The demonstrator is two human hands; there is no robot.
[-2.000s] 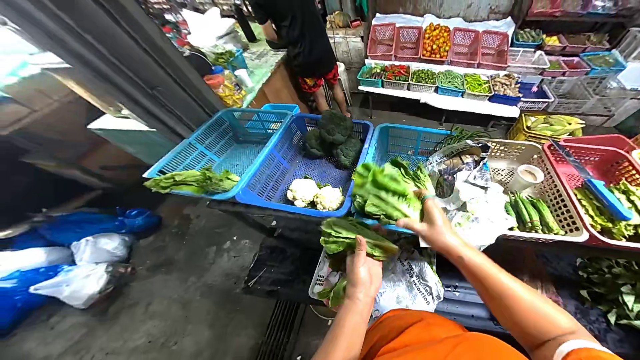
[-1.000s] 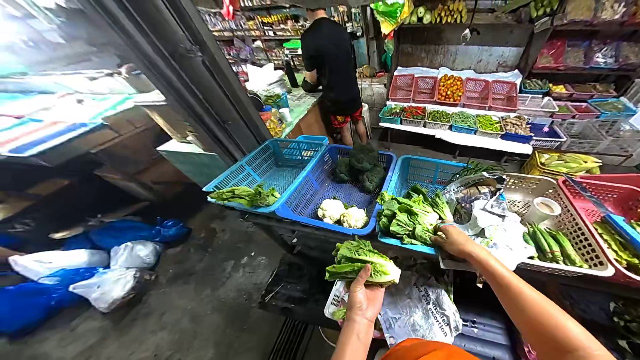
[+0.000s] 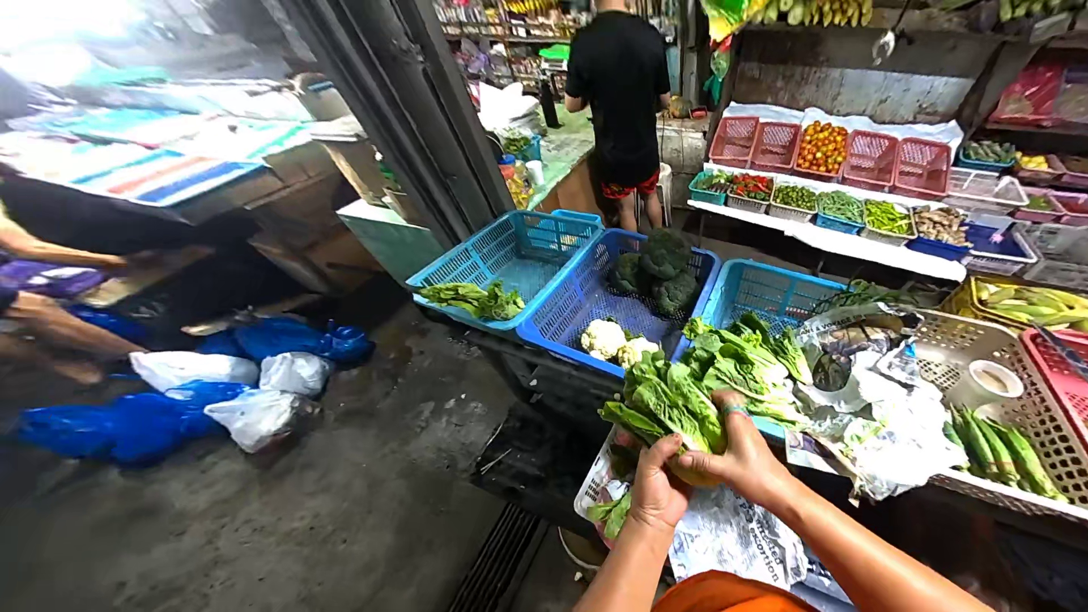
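Note:
Both hands meet on a head of leafy green lettuce [image 3: 667,404]. My left hand [image 3: 659,489] grips its base from below, and my right hand [image 3: 744,450], with a ring, closes on its right side. Just behind lie more leafy greens [image 3: 748,365] in a light blue plastic basket [image 3: 765,289]. The dark blue basket [image 3: 557,319] beside it holds white cauliflower [image 3: 603,338] and dark broccoli [image 3: 667,272]. Farther left, a light blue basket [image 3: 476,255] has a bunch of greens [image 3: 478,299] at its front.
Crumpled plastic [image 3: 897,425], a white cup [image 3: 990,382] and okra [image 3: 1003,450] occupy a beige basket [image 3: 1033,382] at right. Blue and white bags [image 3: 195,374] lie on the floor at left, near another person's limbs. A person in black [image 3: 619,93] stands behind the baskets.
My right hand has come from the greens in the light blue basket to the lettuce held by my left hand. One second ago only my left hand held it. The view has shifted.

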